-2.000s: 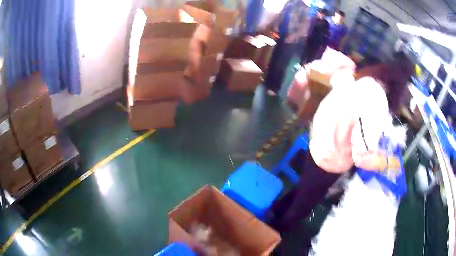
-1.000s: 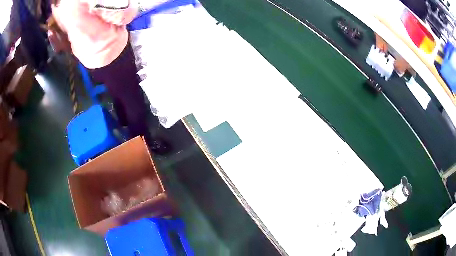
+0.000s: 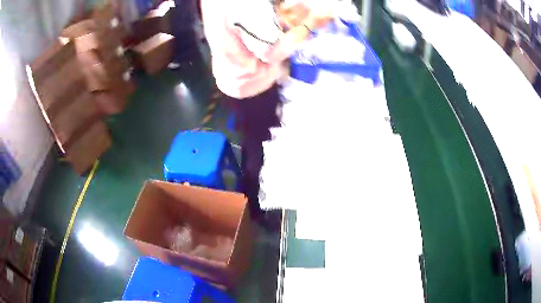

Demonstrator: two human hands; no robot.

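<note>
Neither of my hands is in the picture. A long bench lies in front of me, mostly covered by bright white material whose details are washed out. A small green patch of the bench top shows through near its left edge. An open brown carton stands on the left of the bench, with clear, crinkled pieces inside. A blue plastic stool stands behind the carton, and another blue stool is in front of it, cut off by the lower edge.
A person in a pink top stands at the far bench, hands at a blue tray. A green conveyor belt runs along the right, beside a pale shelf. Stacked cartons stand at the left, near a yellow floor line.
The view swung from the hall to the bench, then back partly left and up. The stools, carton and person shift rightward in the picture since the last frame. The small bottle has left the view.
</note>
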